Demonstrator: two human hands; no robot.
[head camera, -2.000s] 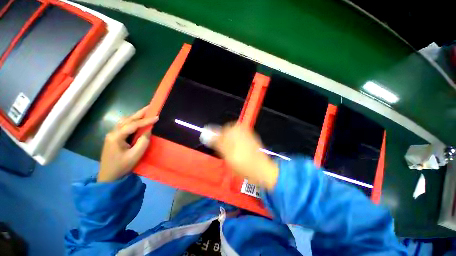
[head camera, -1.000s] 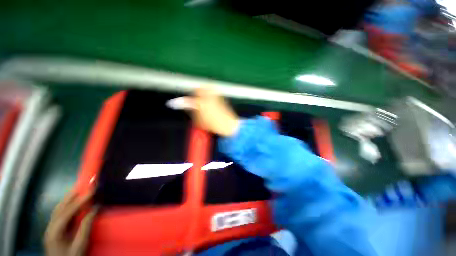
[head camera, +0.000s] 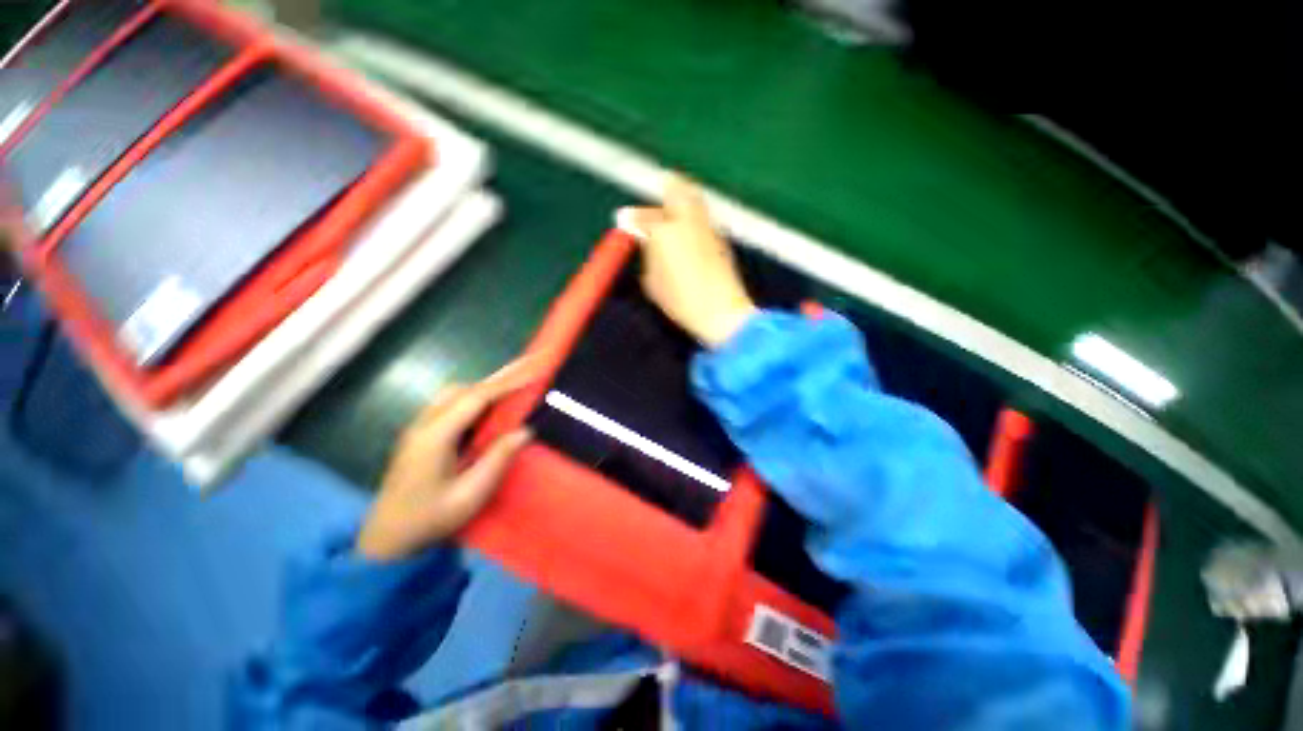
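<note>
A red foam tray (head camera: 600, 536) holds three tablets with their glossy black screens up. My right hand (head camera: 692, 264) is at the far left corner of the left tablet (head camera: 643, 386), with a small white wiping cloth (head camera: 629, 222) pinched in the fingertips. My right sleeve covers parts of the middle and right tablets (head camera: 1079, 528). My left hand (head camera: 446, 464) grips the tray's near left corner. A barcode label (head camera: 789, 640) is on the tray's near edge.
At left, a red tray (head camera: 307, 293) with grey-backed tablets lies on stacked white foam trays (head camera: 350, 336). A pale rail (head camera: 915, 307) separates the dark mat from the green conveyor (head camera: 857, 172). At right are a blurred whitish container (head camera: 1246, 578) and a white scrap (head camera: 1232, 664).
My right hand with the cloth has moved from the near part of the left tablet to its far left corner. My left hand stays on the tray corner. The camera view has shifted.
</note>
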